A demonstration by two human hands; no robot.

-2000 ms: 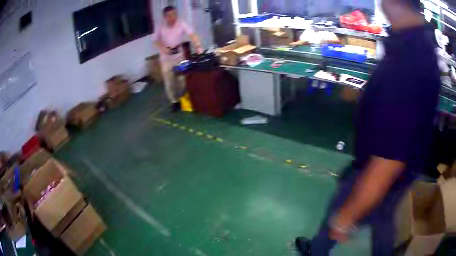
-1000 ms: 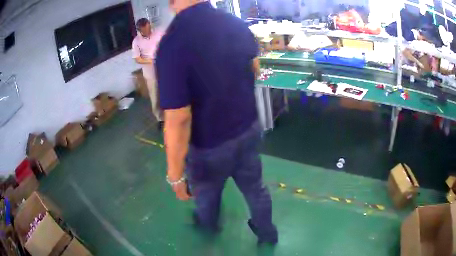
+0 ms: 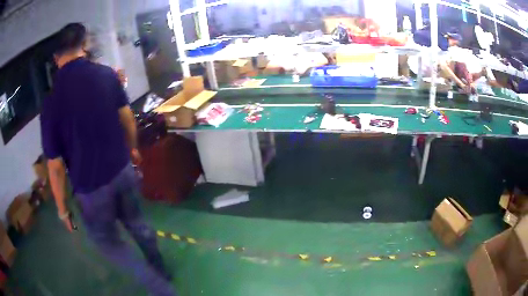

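Neither of my hands is in the picture. Ahead of me stands a long green bench [image 3: 283, 118]. On it are an open brown carton [image 3: 184, 108] at the left end, a clear bag with pinkish contents [image 3: 215, 114], white sheets [image 3: 379, 124] with dark and red items, and small loose red and white parts [image 3: 253, 113]. A blue bin [image 3: 343, 77] stands behind them. The small parts are too blurred to name.
A person in a dark shirt [image 3: 87, 124] walks at the left. Cartons [image 3: 450, 221] stand on the green floor at the right, others along the left wall. Yellow-black tape [image 3: 328, 259] crosses the floor. A small white object [image 3: 367, 212] lies near the bench. Another person [image 3: 454, 63] is behind the bench.
My view has turned right and come closer to the bench. The person in the dark shirt has moved from right to left across my view. The wall cartons have shifted toward the left edge.
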